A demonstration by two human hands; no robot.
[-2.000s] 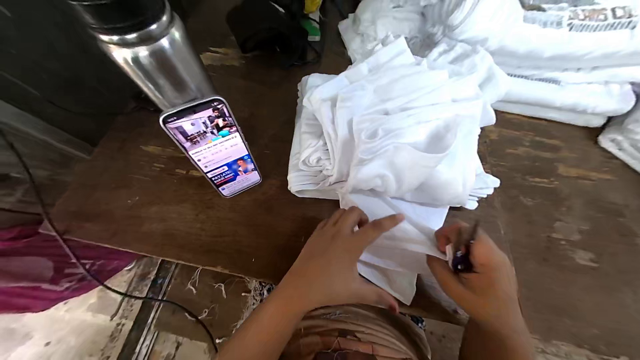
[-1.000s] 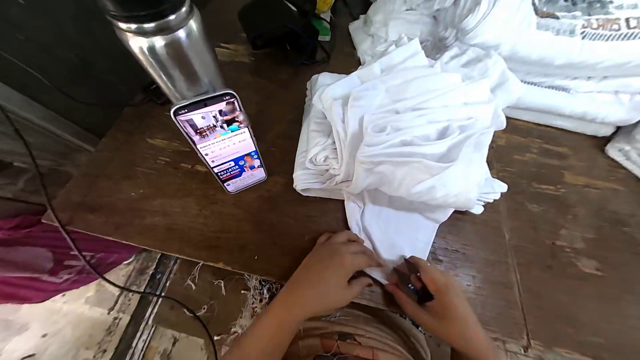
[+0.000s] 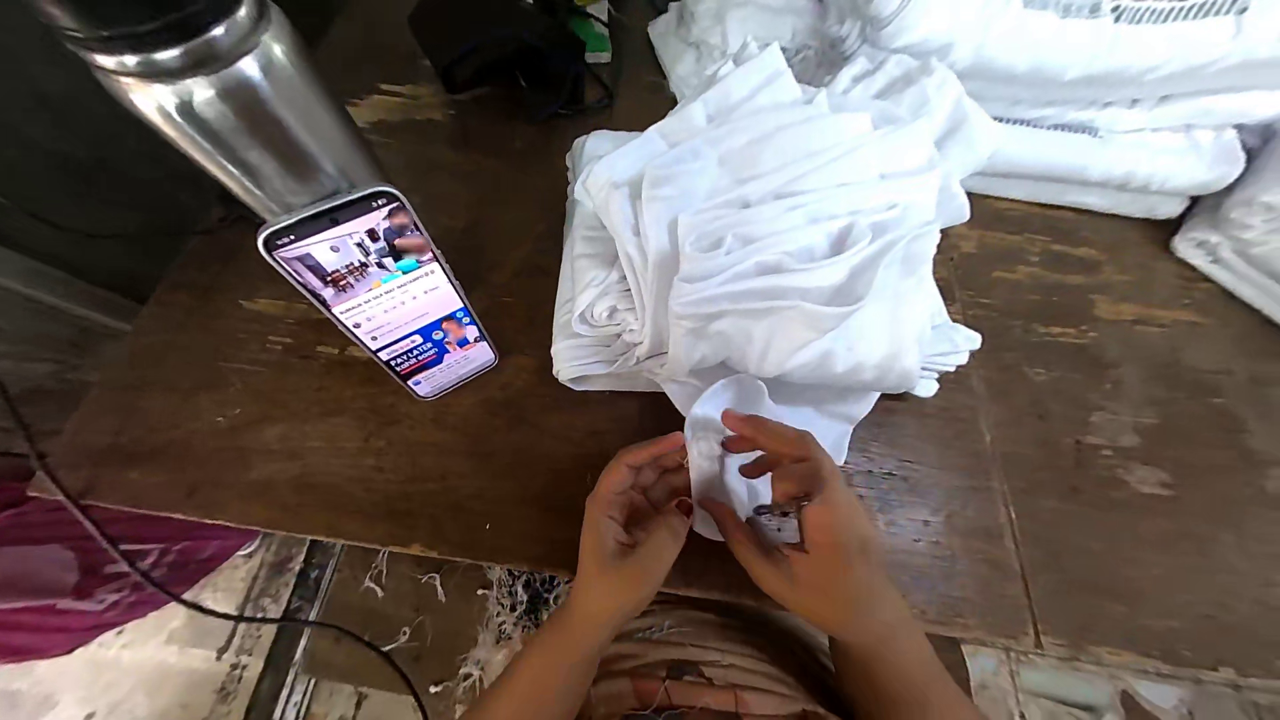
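A heap of white cloth pieces (image 3: 800, 240) lies on the wooden table in front of me. One part of the white cloth (image 3: 712, 470) comes down from it towards the table's near edge, its end turned up between my hands. My left hand (image 3: 635, 530) pinches the left edge of this part with thumb and fingers. My right hand (image 3: 810, 520) grips its other side, and a small dark tool (image 3: 782, 509) is tucked in the same hand; its kind cannot be told, as the fingers hide most of it.
A phone (image 3: 385, 300) with a lit screen leans against a steel bottle (image 3: 240, 110) at the left. More folded white cloth (image 3: 1090, 165) is stacked at the back right. A black cable (image 3: 200, 598) hangs past the table's left part. A black object (image 3: 480, 45) lies at the back.
The end of the white cloth, lying flat one second ago, is now lifted and turned up between my hands. My right hand has come closer to my left.
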